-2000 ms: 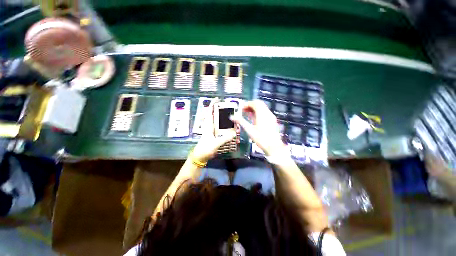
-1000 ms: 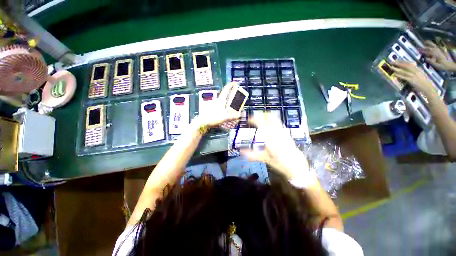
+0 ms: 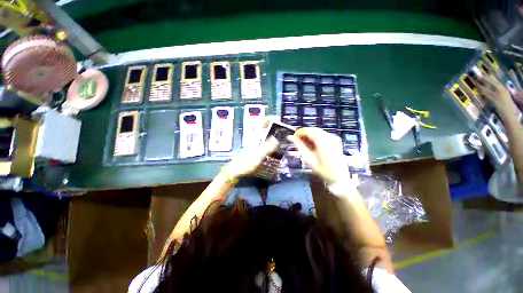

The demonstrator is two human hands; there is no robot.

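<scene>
My left hand [image 3: 250, 157] holds a pale gold keypad phone [image 3: 272, 165], tilted, above the bench's front part. My right hand [image 3: 316, 150] is at the phone's screen end, fingers bent together; a dark piece shows at the fingertips, but I cannot tell whether they grip it. The phone tray [image 3: 157, 159] lies behind and left, with a back row of phones face up and a front row holding one phone face up [image 3: 127, 133], an empty slot and white phone backs [image 3: 191, 134]. The lens tray [image 3: 280, 91] with dark squares lies behind my right hand.
A pink fan [image 3: 39, 66] and white box [image 3: 58, 137] stand left. White scrap [image 3: 402, 125], yellow bits [image 3: 423, 118] and a dark thin tool [image 3: 385, 112] lie right. Cartons [image 3: 109, 229] sit below, one with clear film [image 3: 390, 206]. Another person's hand [image 3: 492, 91] works over a tray.
My right hand has come from over the lens tray's front up to the phone's screen. My left hand still holds the phone, now slightly lower. The whole view has shifted.
</scene>
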